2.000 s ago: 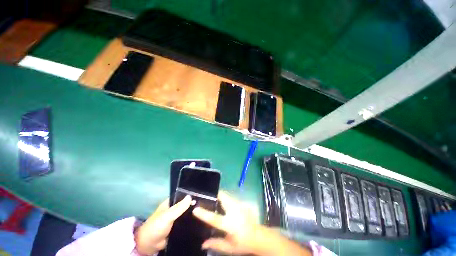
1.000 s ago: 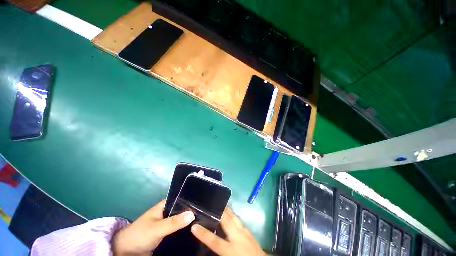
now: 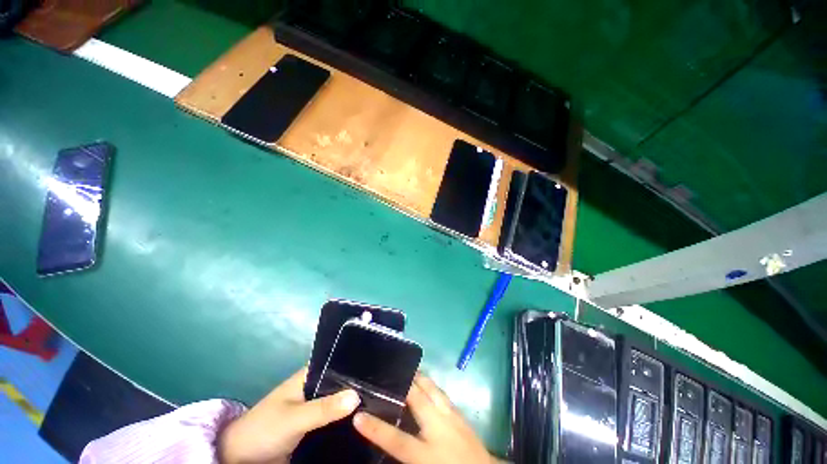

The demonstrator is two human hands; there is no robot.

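My left hand and my right hand hold two dark smartphones, one overlapping the other, low in the middle of the view. The upper phone lies over the rear phone, whose top and left edges show. Both thumbs rest on the upper phone's face, near a line across it. The fingers beneath are hidden, and the lower ends of the phones are dark and hard to make out.
A tan board at the back bears several dark phones and a black tray. A blue pen and a tray with phones lie right. A glossy phone lies left. A white-grey post slants in at right.
The view has shifted, so the bench things sit elsewhere in the picture. Over the two seconds my right hand has come closer around the phones. Both phones are still held, overlapping.
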